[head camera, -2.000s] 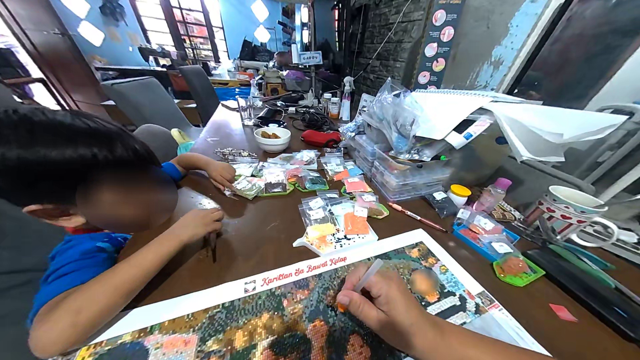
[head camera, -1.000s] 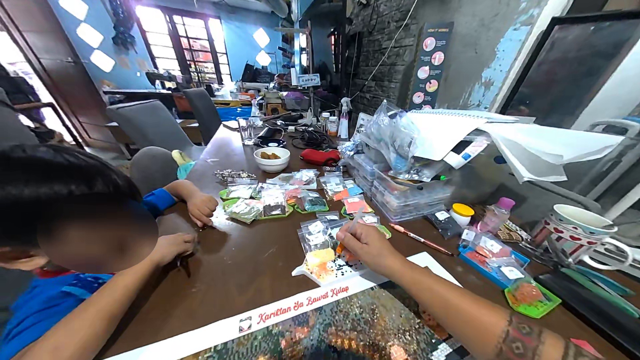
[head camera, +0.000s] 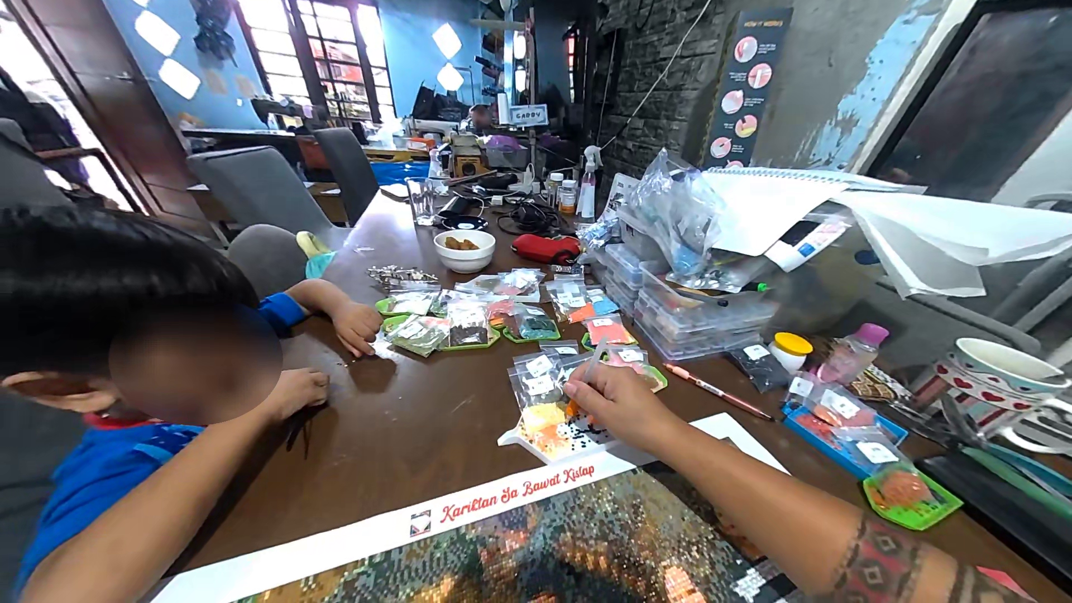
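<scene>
My right hand (head camera: 615, 406) grips a pale pen-like applicator (head camera: 596, 362) above the right side of a white tray (head camera: 548, 444) that holds orange, yellow and black beads. Small zip bags (head camera: 536, 377) with white labels lie against the tray's far side. Below my forearm spreads a diamond painting canvas (head camera: 502, 553), covered in small mosaic-like pieces, with a white border and red lettering. My left hand is not in view.
At the left another person (head camera: 126, 335) leans over the table. Bead bags on green trays (head camera: 469, 335), stacked clear plastic cases (head camera: 703, 322), a white bowl (head camera: 465, 255), a red marker (head camera: 718, 392), a blue tray (head camera: 846, 435) and a heart-patterned mug (head camera: 997, 377) stand around.
My right hand has moved from over the canvas to the white tray, with the applicator in it. The view has shifted, and less of the canvas shows.
</scene>
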